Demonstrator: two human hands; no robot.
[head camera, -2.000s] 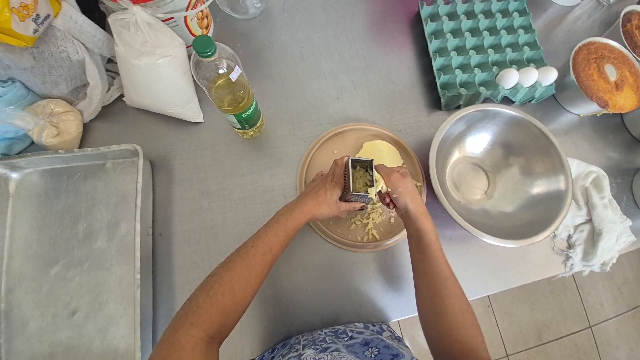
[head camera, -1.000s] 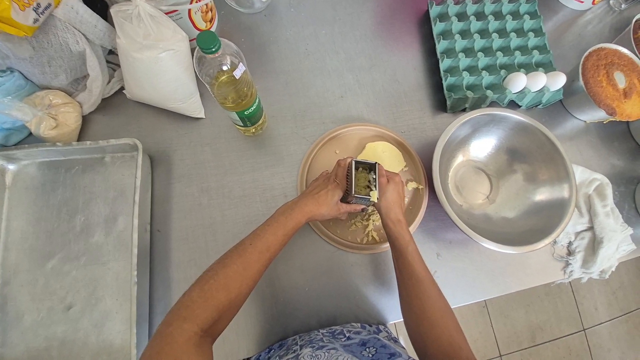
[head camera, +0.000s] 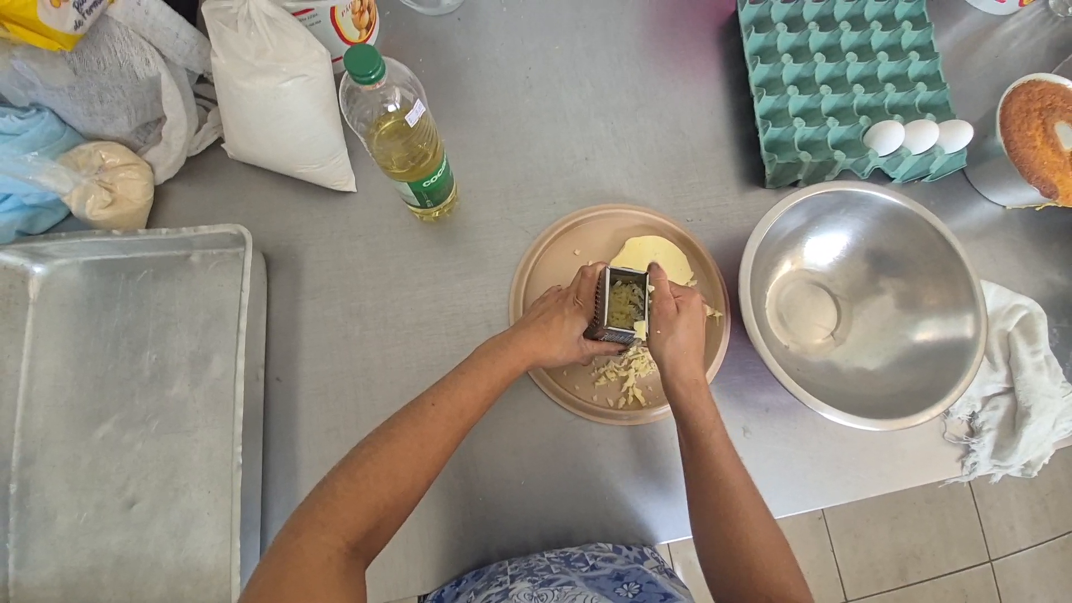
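A metal box grater (head camera: 621, 305) stands on a round tan plate (head camera: 544, 251), and pale shreds show inside its top opening. My left hand (head camera: 565, 322) grips the grater from the left side. On its right side, my right hand (head camera: 677, 322) presses close against it, with a small pale yellow piece near the fingers; whether the hand holds that piece or the grater's edge is unclear. A flat slice of what looks like cheese (head camera: 656, 256) lies behind the grater on the plate. Grated shreds (head camera: 628, 377) are heaped at the near side.
To the right are a steel bowl (head camera: 863, 306), a white cloth (head camera: 1013, 377), a green egg tray (head camera: 846, 84) with three eggs (head camera: 919, 136) and a ring cake (head camera: 1038, 138). An oil bottle (head camera: 406, 142), a bag of white powder (head camera: 272, 92) and a metal baking pan (head camera: 126, 419) are leftward.
My right hand was lower on the grater's right side two seconds ago and now lies higher along it. My left hand keeps its hold.
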